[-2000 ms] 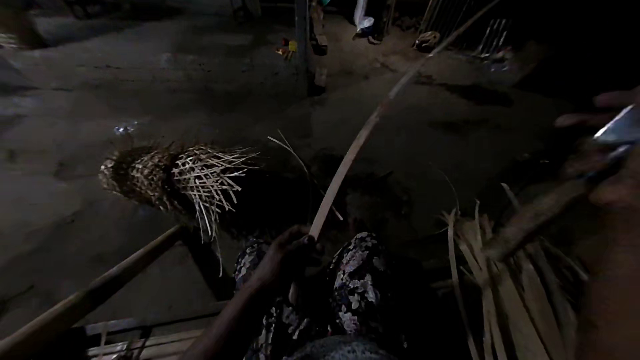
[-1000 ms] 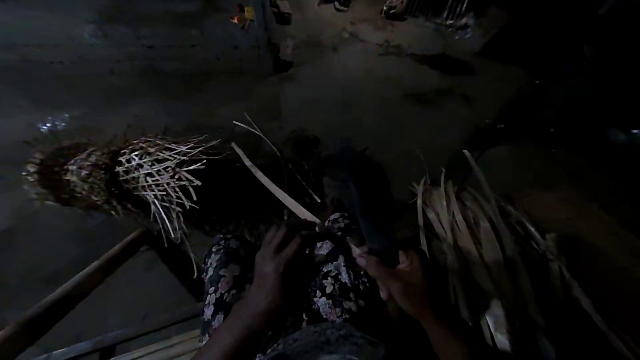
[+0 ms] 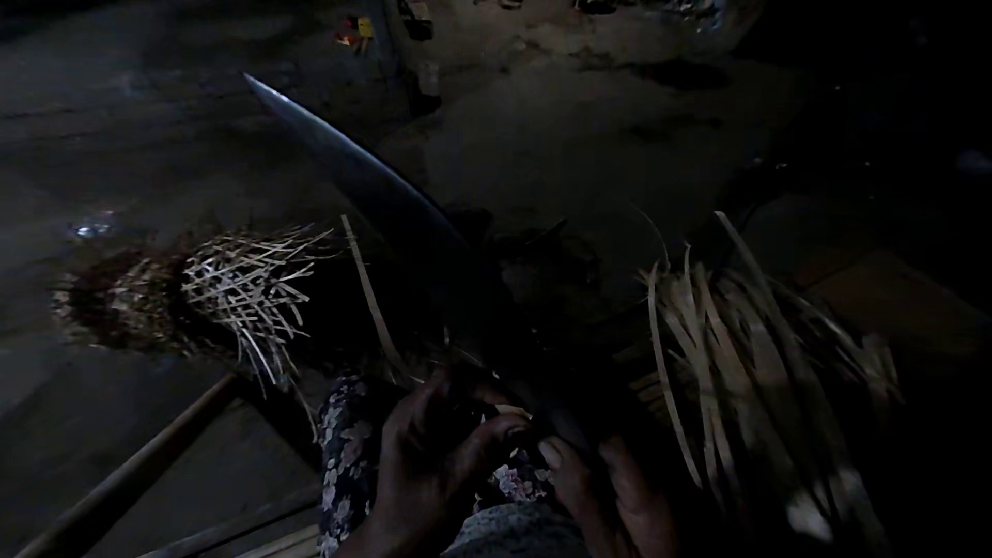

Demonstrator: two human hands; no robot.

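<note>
Over my lap, in floral cloth (image 3: 349,457), my two hands are close together. My left hand (image 3: 442,457) pinches a pale strip (image 3: 511,411), likely bamboo, between thumb and fingers. My right hand (image 3: 597,480) grips the dark lower end of a large curved knife (image 3: 372,182), whose blade points up and to the left. The handle is hard to make out in the dark. Another thin pale strip (image 3: 368,287) rises left of the blade; whether it is joined to the held one cannot be told.
A partly woven basket-like piece (image 3: 240,287) with loose strip ends lies on the floor at left. A bundle of flat strips (image 3: 728,349) is at right. A wooden pole (image 3: 147,465) slants at lower left. A small yellow and red object (image 3: 356,31) lies farther off.
The long strip that stretched to the upper right two seconds ago no longer stands there. My right hand has come in from the far right to beside my left, and the knife blade now shows plainly.
</note>
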